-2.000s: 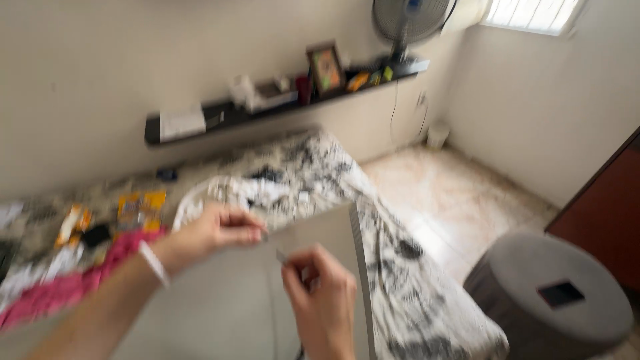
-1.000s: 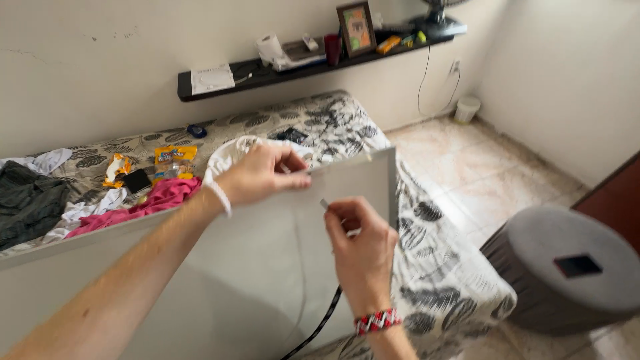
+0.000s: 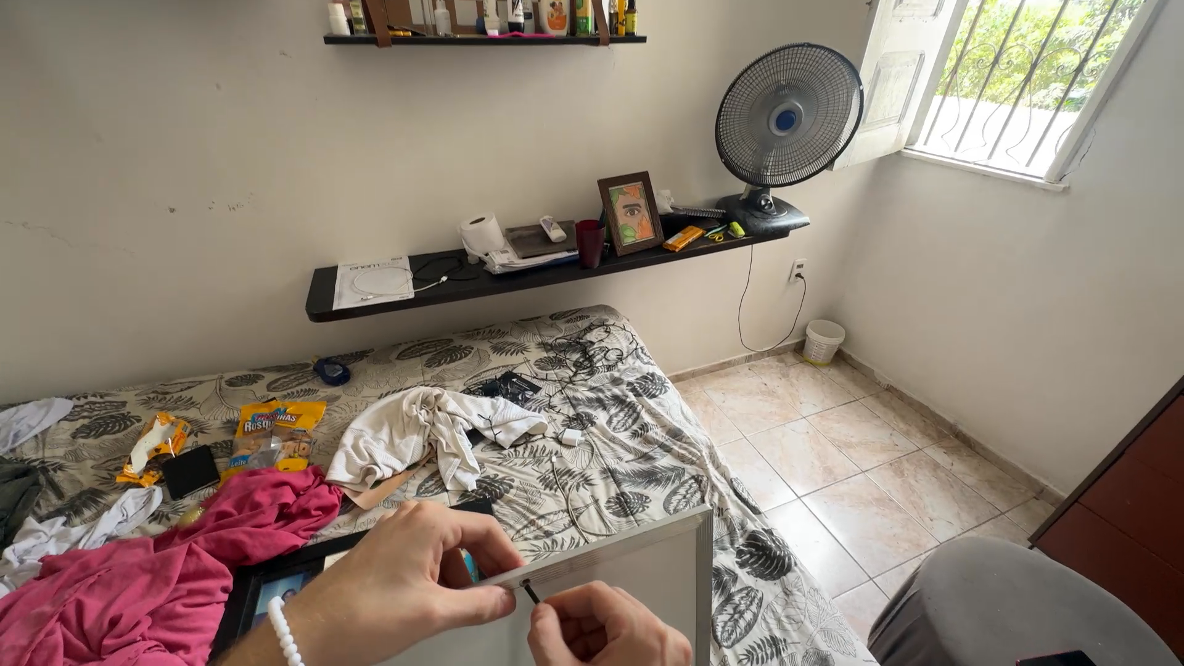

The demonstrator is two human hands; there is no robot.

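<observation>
A white panel with a pale metal frame (image 3: 638, 546), perhaps a whiteboard, stands tilted at the bottom centre. My left hand (image 3: 416, 583), with a white bead bracelet at its wrist, grips the frame's top edge between thumb and fingers. Just right of it, my right hand (image 3: 606, 629) pinches a thin dark piece (image 3: 531, 592) whose tip meets the panel just below the frame. What the piece is cannot be told. Both hands are close together, and the lower part of the panel is out of view.
Behind lies a bed with a leaf-print sheet (image 3: 638, 444), bearing pink cloth (image 3: 277, 509), a white garment (image 3: 416, 435) and snack packets (image 3: 277, 425). A black shelf (image 3: 518, 277) holds a fan (image 3: 786, 120). A grey round stool (image 3: 1017, 601) stands at the lower right.
The view has tilted up, bringing the upper shelf and the window into sight. My right hand, apart from the panel's top edge one second ago, is now close beneath it, nearer my left hand.
</observation>
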